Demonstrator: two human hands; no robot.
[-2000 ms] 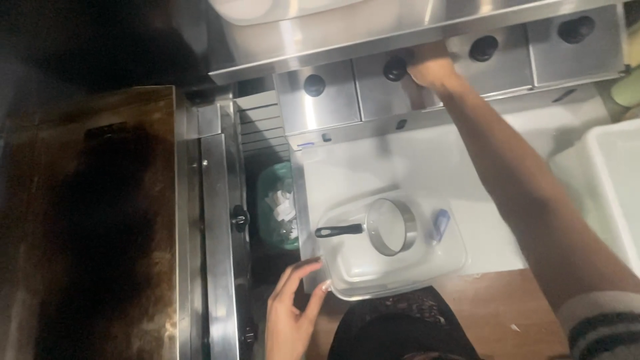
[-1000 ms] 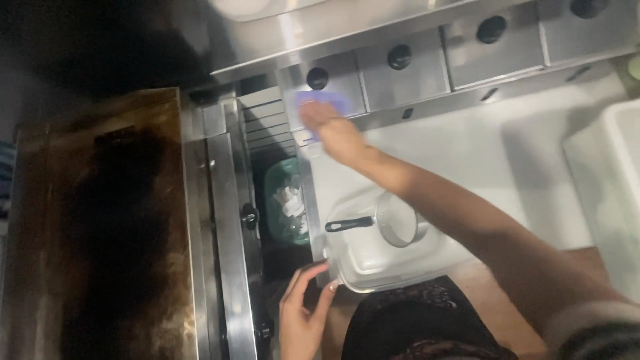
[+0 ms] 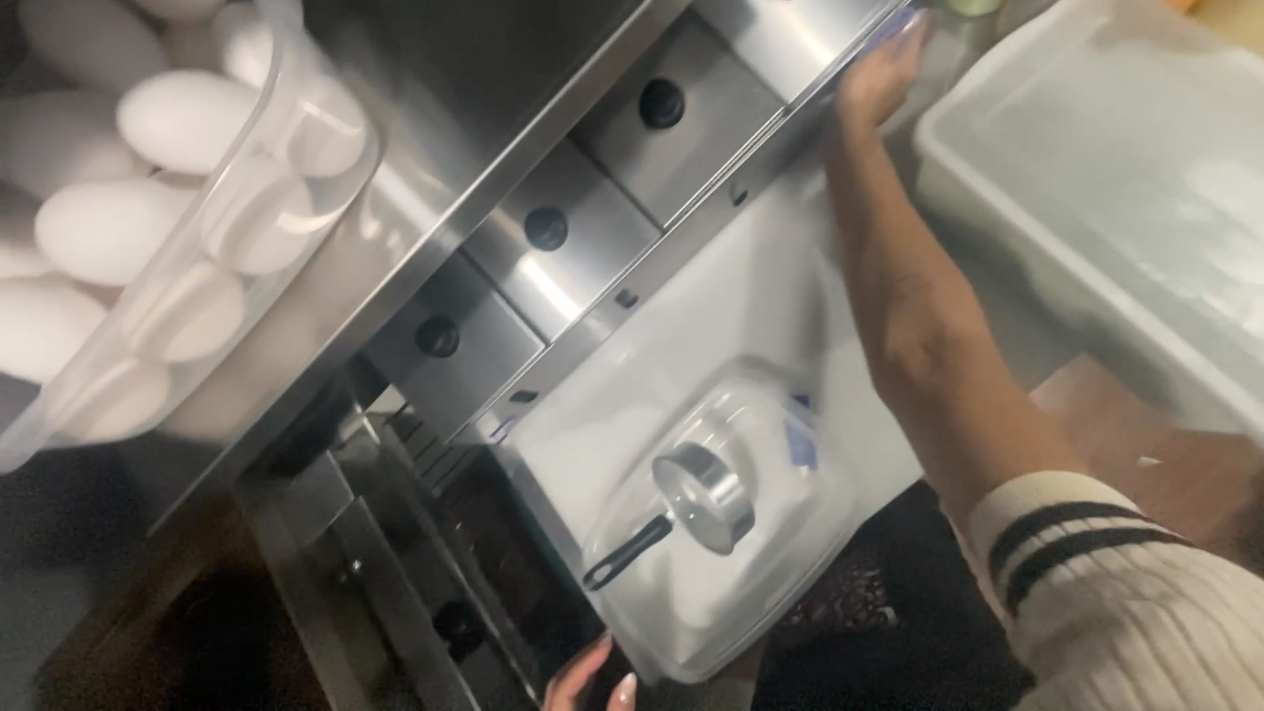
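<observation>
My right hand [image 3: 882,84], at the upper right, is on a purple cloth [image 3: 894,28] pressed to the steel front beside the knob panel [image 3: 632,118]. At the bottom edge, only the fingertips of my left hand [image 3: 592,681] show, beside the corner of a clear plastic container [image 3: 681,642]; whether they touch it is unclear. That container rests on a white surface [image 3: 612,395]. A metal measuring cup [image 3: 703,497] with a black handle [image 3: 628,553] lies on it or in it. A blue mark or label [image 3: 802,434] shows near its far side.
A clear tub of white eggs [image 3: 188,227] stands at the upper left, above the steel ledge [image 3: 434,227]. A large white bin [image 3: 1106,227] with a translucent lid is at the right. The griddle [image 3: 148,612] and its steel side are at the lower left.
My right hand, with the purple cloth, has moved from the left end of the knob panel to its right end. The view has turned and shifted, bringing the eggs into sight.
</observation>
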